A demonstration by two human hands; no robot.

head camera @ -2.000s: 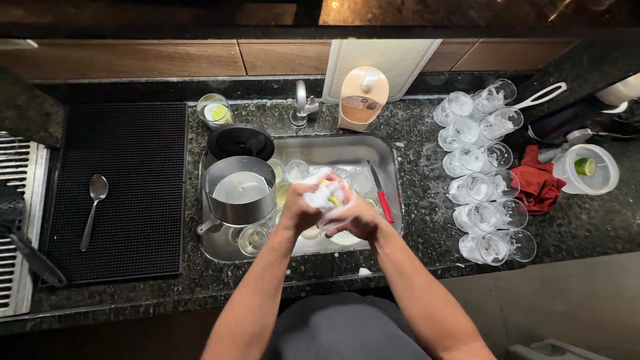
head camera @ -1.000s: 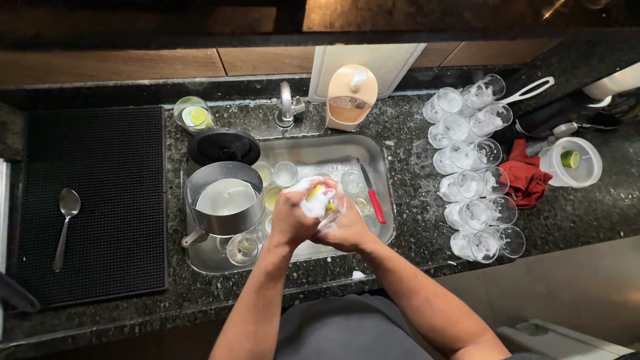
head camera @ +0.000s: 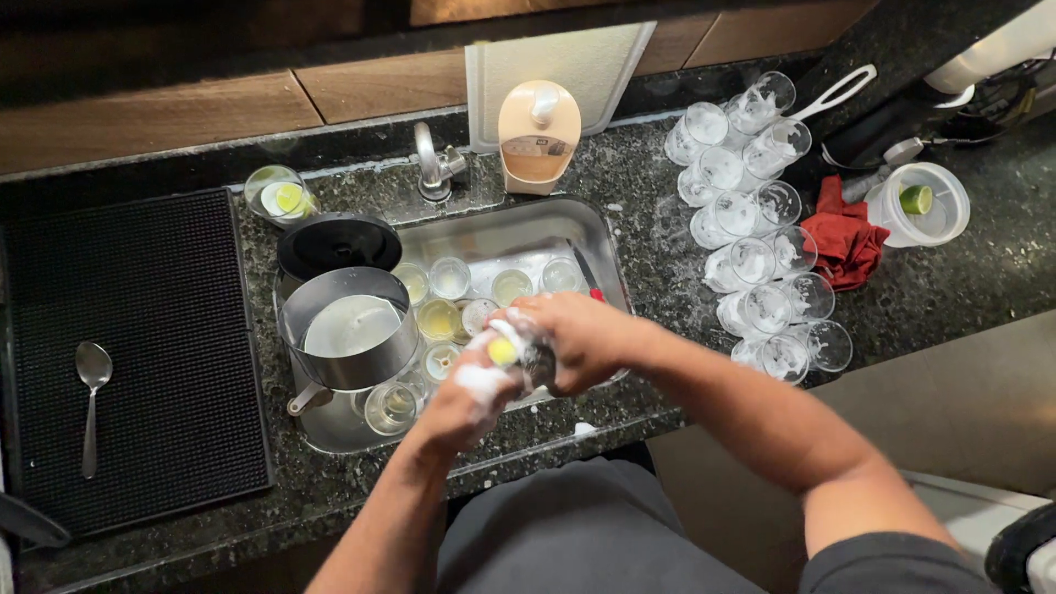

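Over the front of a steel sink [head camera: 536,216], my left hand [head camera: 483,384] is closed around a foamy yellow sponge [head camera: 502,351]. My right hand [head camera: 582,338] grips a clear glass [head camera: 540,363], foam-streaked and partly covered by the fingers, against the sponge. Several drinking glasses [head camera: 450,277] stand in the sink, some with cloudy liquid. On its left side are a metal saucepan [head camera: 351,328] with whitish liquid and a black round lid [head camera: 339,246]. A knife with a red handle [head camera: 596,294] lies at the sink's right, partly hidden by my right hand.
Several soapy glasses [head camera: 767,309] stand in rows on the right counter, beside a red cloth [head camera: 843,235] and a plastic tub [head camera: 949,206] holding a lime piece. A faucet [head camera: 431,169] and soap dispenser [head camera: 539,140] are behind the sink. A spoon [head camera: 93,367] lies on a black mat [head camera: 181,346].
Both hands have stayed together over the sink, and their grip has turned so the glass now shows between them. More of the glasses in the sink is visible.
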